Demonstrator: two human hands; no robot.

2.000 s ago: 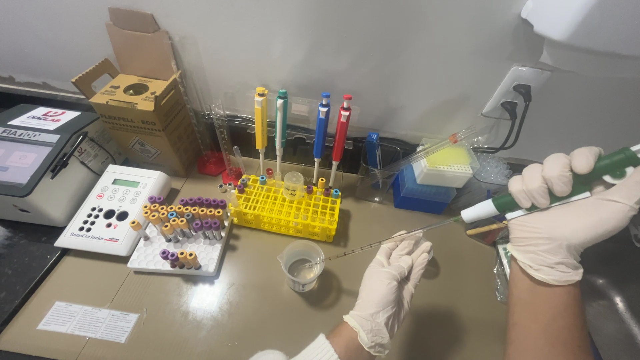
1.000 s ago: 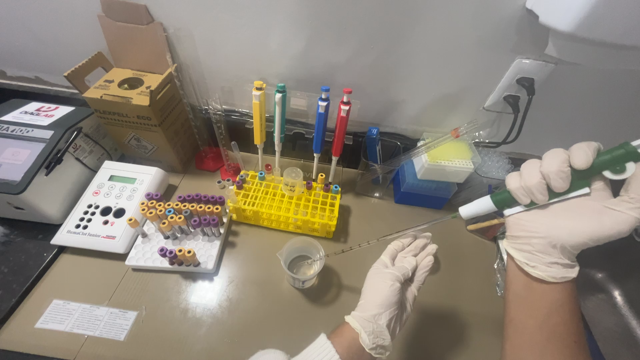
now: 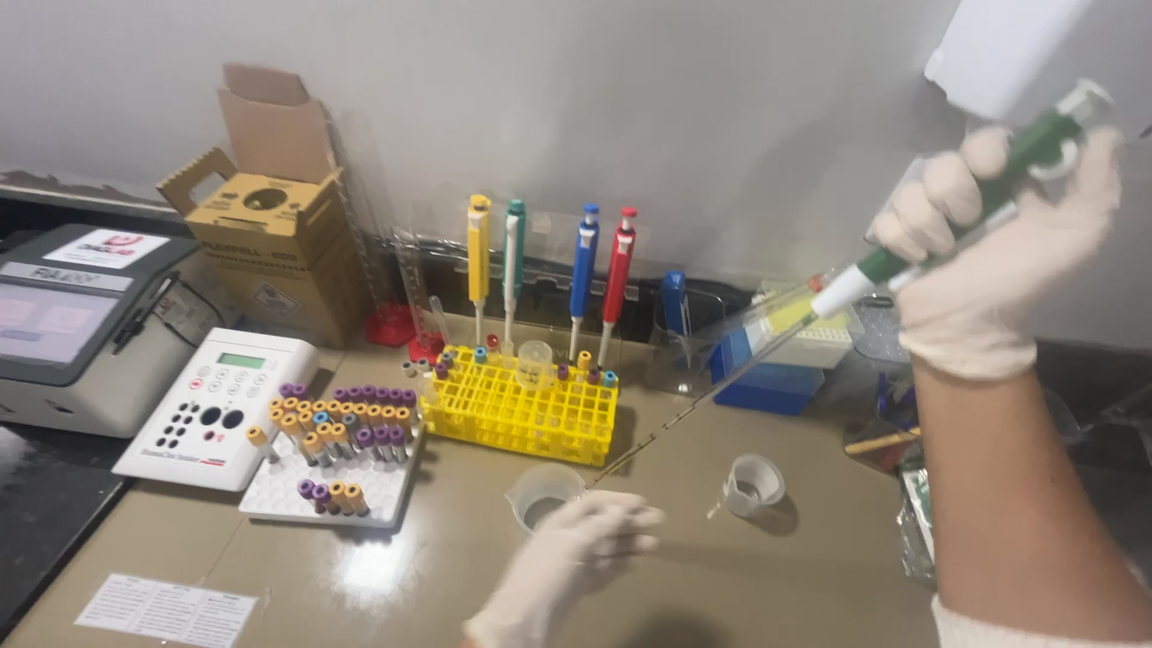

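Note:
My right hand [image 3: 999,216], in a pale glove, grips a green pipette pump [image 3: 981,189] at the upper right. From its white tip a long graduated pipette [image 3: 693,409] slants down to the left. The pipette's lower end is near the rim of a clear plastic beaker [image 3: 544,495]; whether it is inside is not clear. My left hand [image 3: 585,549], also gloved and somewhat blurred, is in front of that beaker and covers part of it. I cannot tell whether it touches the beaker or pipette. A smaller plastic cup [image 3: 754,486] stands to the right.
Behind the beaker is a yellow tube rack [image 3: 522,441], with several upright micropipettes [image 3: 583,270] beyond. At left are a white rack of capped tubes [image 3: 324,513], a keypad counter [image 3: 216,405], an analyzer [image 3: 81,342] and a cardboard sharps box [image 3: 288,243]. Blue tip boxes [image 3: 765,369] stand behind right.
My right hand has raised the pump, and the pipette slants more steeply. My left hand has moved toward the front of the beaker. The smaller cup, hidden before, now shows.

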